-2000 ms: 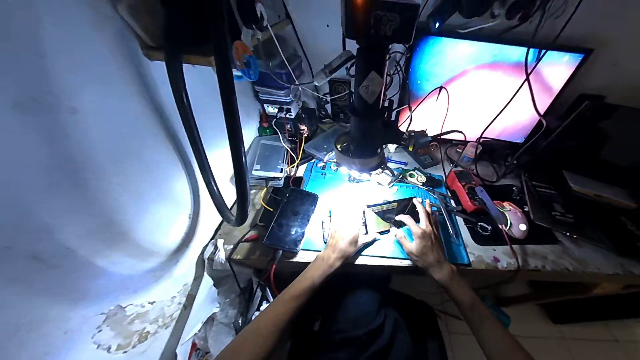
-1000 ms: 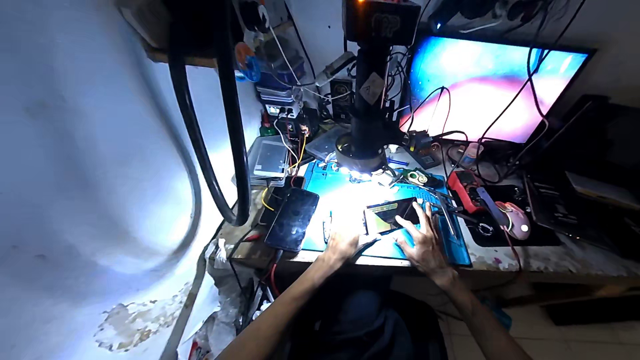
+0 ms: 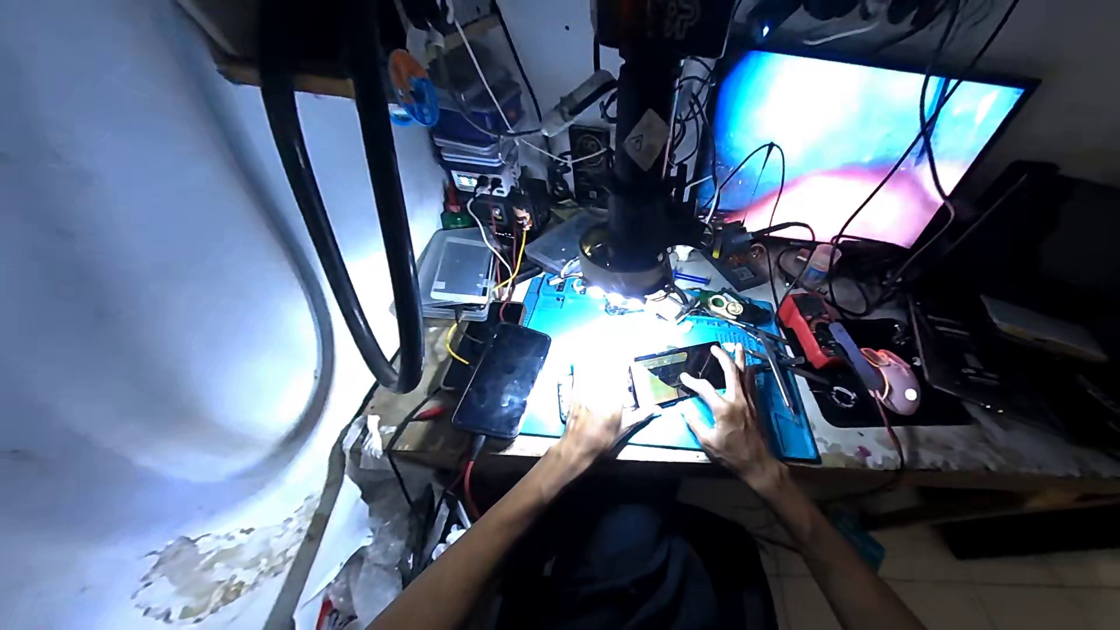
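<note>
Under a bright microscope (image 3: 626,236), a dark phone-like panel (image 3: 678,372) lies on a blue repair mat (image 3: 796,429). My right hand (image 3: 731,411) rests on the panel's right part, its fingers spread over the dark surface. Close to the panel's left end is my left hand (image 3: 599,416), washed out by the light, so its fingers and whatever they may grip are unclear. A thin dark tool seems to lie near its thumb. A black smartphone (image 3: 503,381) with a cable at its lower end lies left of my left hand.
A lit monitor (image 3: 866,140) stands at the back right. Right of the mat are a red multimeter (image 3: 809,328) and a pink computer mouse (image 3: 891,382). Tweezers (image 3: 777,372) lie on the mat's right side. A clear plastic case (image 3: 459,271) sits back left, and black tubing (image 3: 398,219) hangs at left.
The fingers of my right hand have shifted slightly on the panel. My left hand stays at about the same place.
</note>
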